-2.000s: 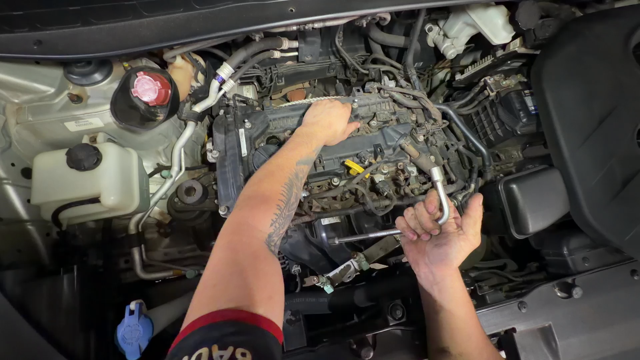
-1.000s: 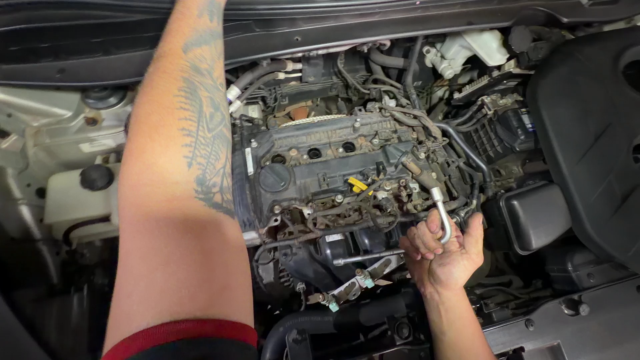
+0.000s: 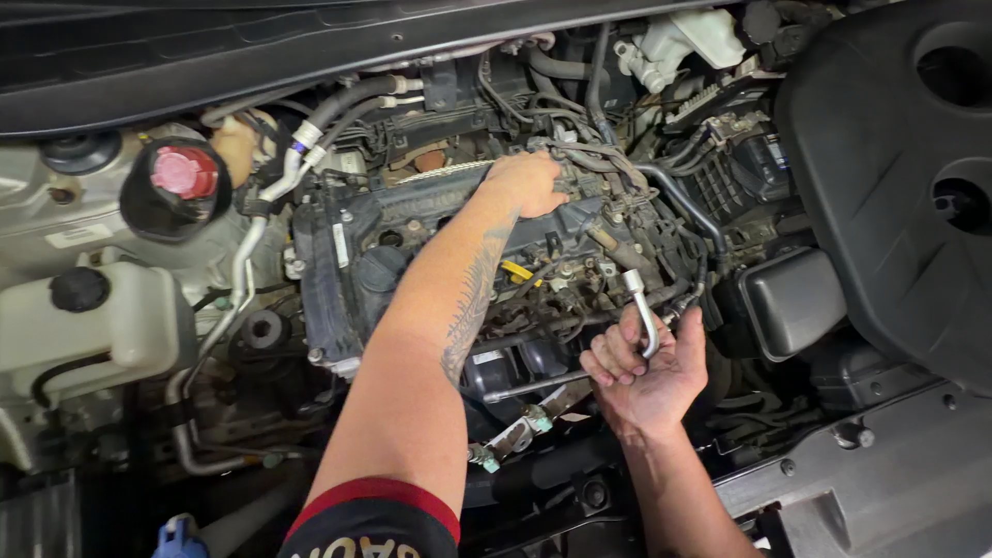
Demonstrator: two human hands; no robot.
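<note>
My left hand [image 3: 528, 184] rests at the rear edge of the black engine valve cover [image 3: 434, 203], its fingertips hidden against the parts there. An L-shaped socket wrench [image 3: 645, 314] is held in my right hand [image 3: 647, 372], palm up, with the socket end pointing up. Its long shaft passes behind the fingers and out to the left, over the front of the engine. The yellow dipstick handle [image 3: 521, 273] shows between my hands. Below the shaft lies a metal fuel rail with green-tipped injectors [image 3: 539, 420]. The black oil filler cap [image 3: 381, 267] sits left of my left forearm.
A white coolant reservoir [image 3: 147, 314] and a reservoir with a red cap [image 3: 184, 172] stand at the left. Metal pipes [image 3: 246, 252] run beside the engine. A large black plastic cover [image 3: 868, 186] lies at the right, and the front panel [image 3: 876, 480] borders the lower right.
One second ago my left arm reached beyond the top of the view; now the hand is back at the rear of the valve cover. My right hand still holds the wrench.
</note>
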